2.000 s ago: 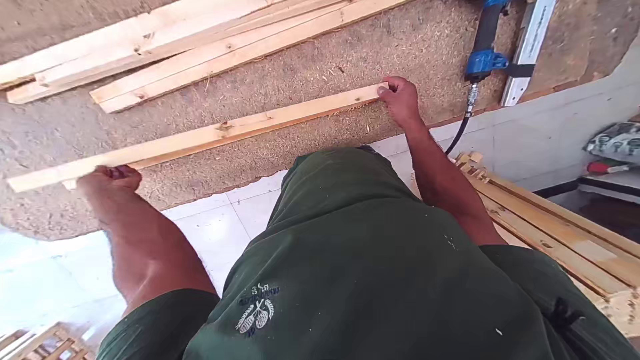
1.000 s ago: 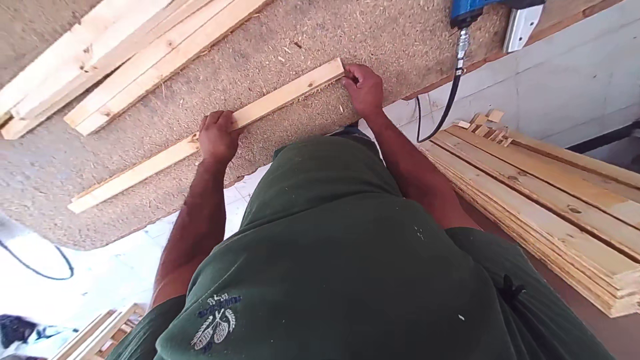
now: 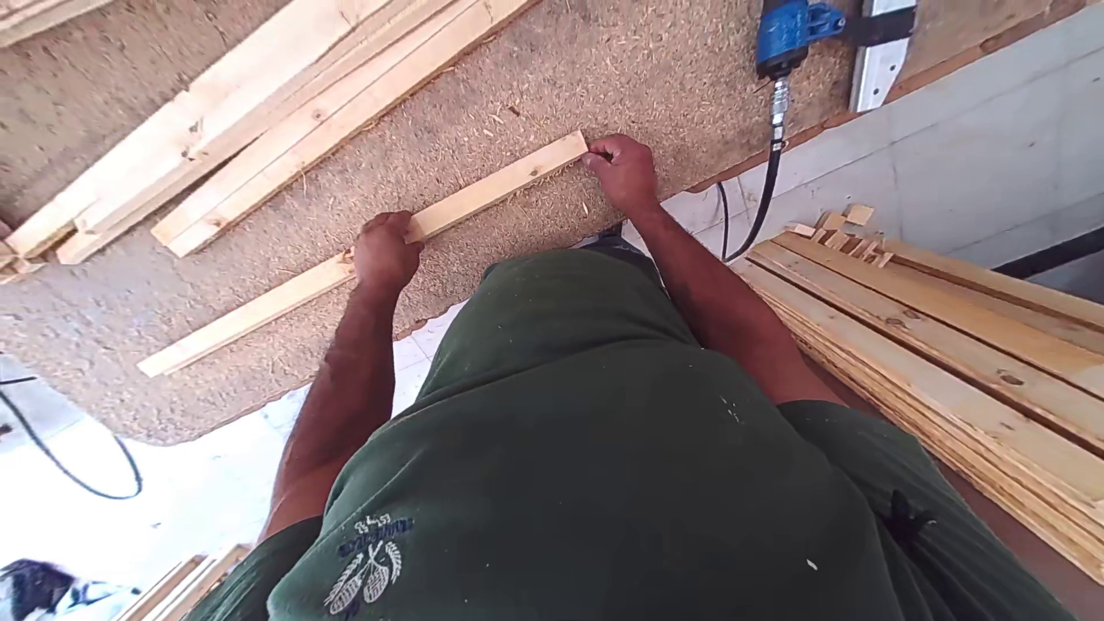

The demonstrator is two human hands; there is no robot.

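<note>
A long, narrow pine strip lies slantwise on the particleboard worktop, near its front edge. My left hand grips the strip around its middle, covering part of it. At the strip's right end, the fingertips of my right hand touch or pinch the tip, with thumb and forefinger close together. Whether a second strip lies beneath is unclear. Wood shavings are scattered over the board around both hands.
Longer pine boards lie at the upper left of the worktop. A blue pneumatic tool with a black hose rests beside a metal bar at the upper right. Stacked planks and small offcuts are at the right.
My left hand has moved from the strip's left end to its middle since the first frame. My right hand remains at the right end. The view has shifted.
</note>
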